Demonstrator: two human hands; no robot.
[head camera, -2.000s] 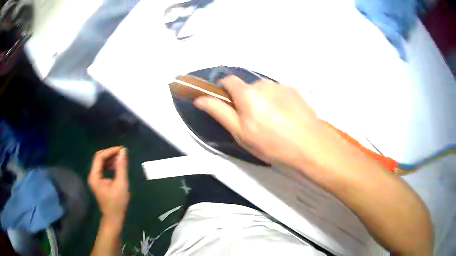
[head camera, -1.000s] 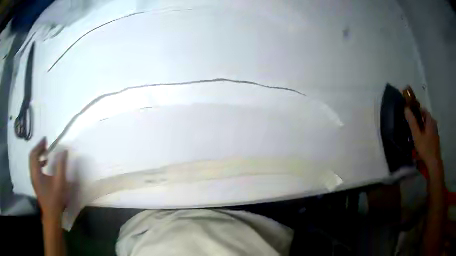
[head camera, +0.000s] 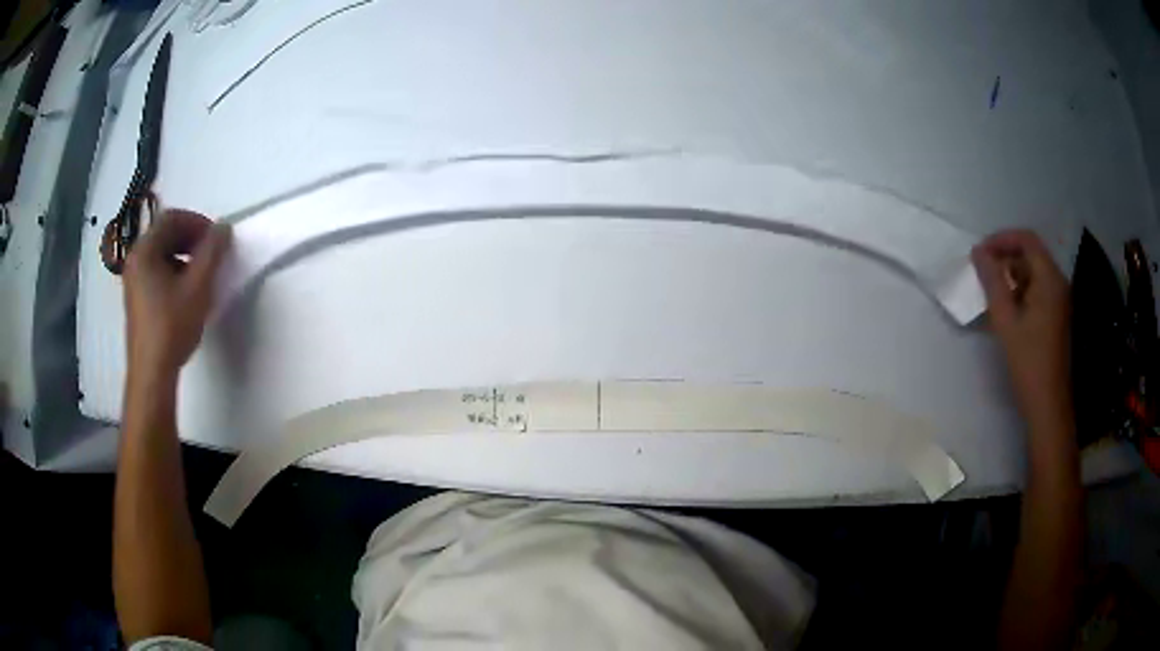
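Note:
A long curved white fabric piece (head camera: 573, 187) lies across the white-covered table, its lower edge casting a shadow. My left hand (head camera: 176, 274) grips its left end between thumb and fingers. My right hand (head camera: 1021, 286) pinches its right end, where a corner is turned down. The cream pattern template (head camera: 662, 406), with handwriting and a cross line, lies nearer to me along the table's front edge; its left end sticks out past the edge. The iron (head camera: 1097, 312) stands at the far right, beside my right hand and partly cut by dimness.
Fabric shears (head camera: 143, 159) lie at the left with blades pointing away, their handles just beyond my left hand. A thin dark curved line (head camera: 283, 55) shows at the upper left. A small blue mark (head camera: 995, 92) is at the upper right. The table's front edge runs before my lap.
My right hand has let go of the iron and taken the fabric's right end. My left hand has moved up and holds the left end. The view has shifted, showing the template more clearly.

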